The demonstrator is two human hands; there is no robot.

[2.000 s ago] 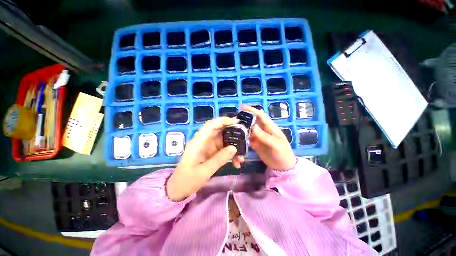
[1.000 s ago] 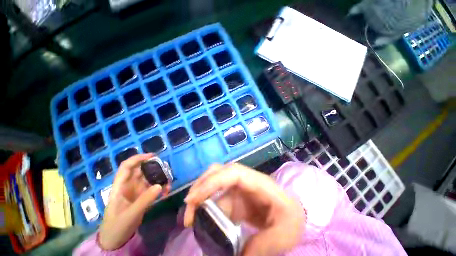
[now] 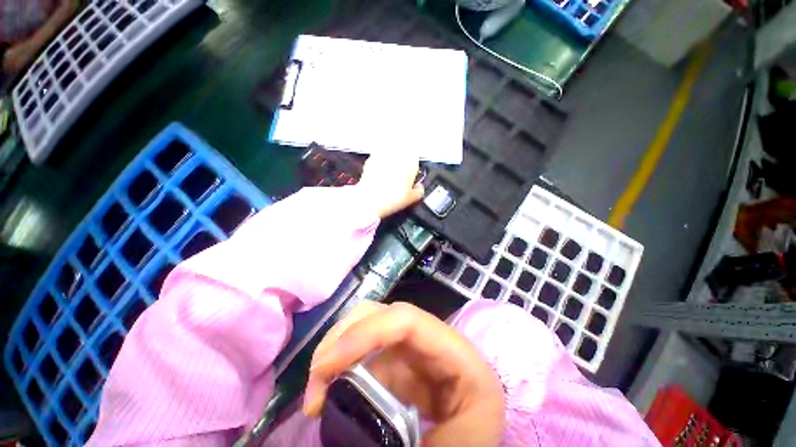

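Observation:
My right hand [image 3: 428, 367], at the bottom centre, holds a smartwatch [image 3: 362, 410] with a dark face and a silver rim. My left hand [image 3: 391, 185] reaches out at the centre, at the end of a pink sleeve, over the edge of the black block with reddish marks [image 3: 336, 166]. Its fingertips are close to another smartwatch [image 3: 439, 201] in the black tray [image 3: 502, 131]. Whether the left hand holds anything cannot be told. The blue tray [image 3: 249, 196] with dark watches in its pockets is at the left, partly behind the left sleeve.
A clipboard with white paper [image 3: 375, 100] lies above the block. A white tray [image 3: 602, 231] with dark pieces is at the right, below the bench edge. A pale grid tray [image 3: 87, 61] is at upper left, near another person's arm [image 3: 35, 39]. A cable [image 3: 502, 59] crosses the top.
The view has swung right. My left hand has moved from the blue tray to the black block; the watch seen in it earlier no longer shows clearly. My right hand still holds its watch.

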